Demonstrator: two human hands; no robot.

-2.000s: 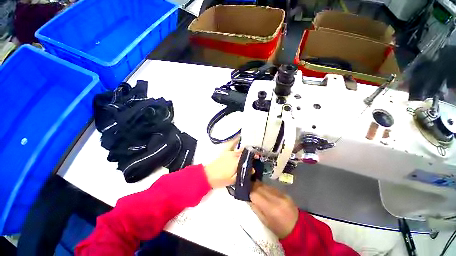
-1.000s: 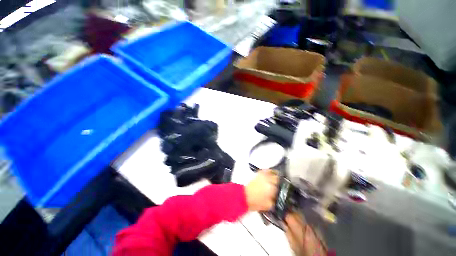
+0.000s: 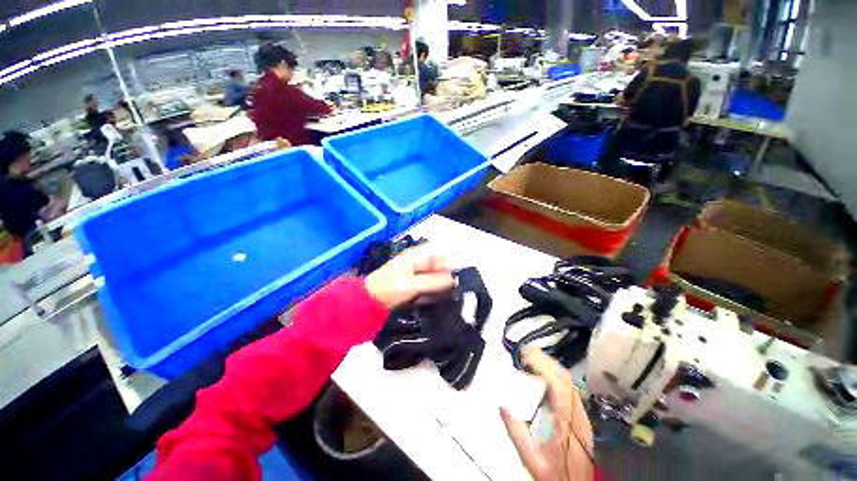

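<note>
My left hand (image 3: pixel 413 274) reaches over the loose heap of black fabric bands (image 3: pixel 423 333) on the white table, fingers curled on a black band (image 3: pixel 479 299) at the heap's upper right. The fingertips' exact hold is partly hidden. My right hand (image 3: pixel 554 427) is low, left of the sewing machine's needle end, thumb and fingers apart and no band in it. Fine dark threads run over it. Its fingertips are close to a black ring (image 3: pixel 515 333) at the near end of the other band stack (image 3: pixel 578 291); contact is unclear.
The white sewing machine (image 3: pixel 724 385) stands at right. Two blue bins (image 3: pixel 235 235) are at left. Brown-red cartons (image 3: pixel 568 202) stand behind the table, one holding dark items. A round container (image 3: pixel 348 427) is below the table edge. Several people are at workstations farther back.
The view has tilted up. My left hand has left the needle area for the heap at left, where a band now stands out. My right hand has opened; the band between my hands is gone from there.
</note>
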